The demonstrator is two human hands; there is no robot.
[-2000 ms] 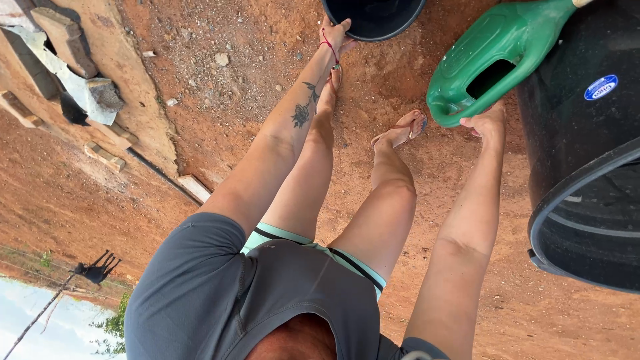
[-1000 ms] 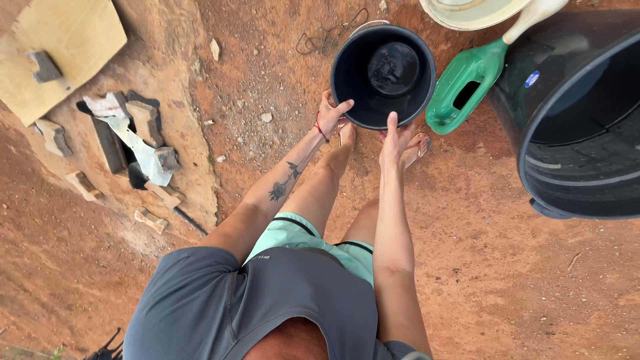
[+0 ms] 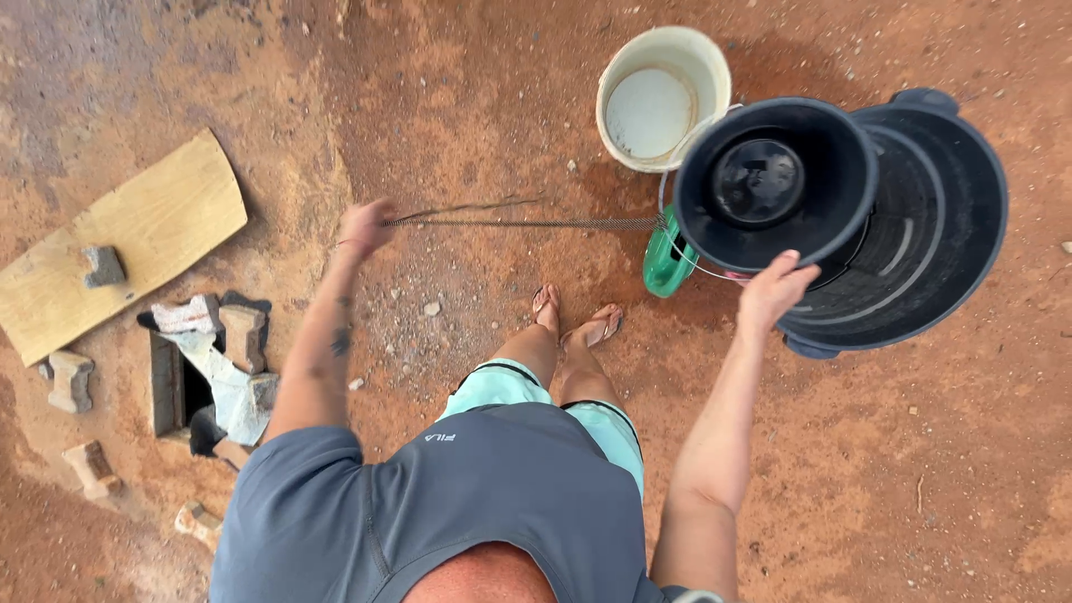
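My right hand (image 3: 775, 289) grips the near rim of a black plastic bucket (image 3: 703, 234), which is tilted so its inside faces me and overlaps a large black plastic tub (image 3: 971, 218). A thin wire handle hangs at the bucket's left side. Out to the left, my left hand (image 3: 367, 228) is closed on the end of a thin dark wire or cord (image 3: 519, 223), blurred, that stretches across to the bucket's handle. Partly under the bucket lies a green plastic watering can (image 3: 662, 268). A whitish plastic bucket (image 3: 716, 75) stands behind it.
Red dirt ground with small stones lies around my sandaled feet. At the left are a wooden board (image 3: 176, 201) with a concrete piece (image 3: 104, 266) on it, an open pit (image 3: 196, 389) partly covered by a torn sheet (image 3: 219, 377), and several paving blocks (image 3: 70, 381).
The black bucket has moved right, over the tub. My left hand has left its rim and moved out to the left with the wire. The view has shifted widely.
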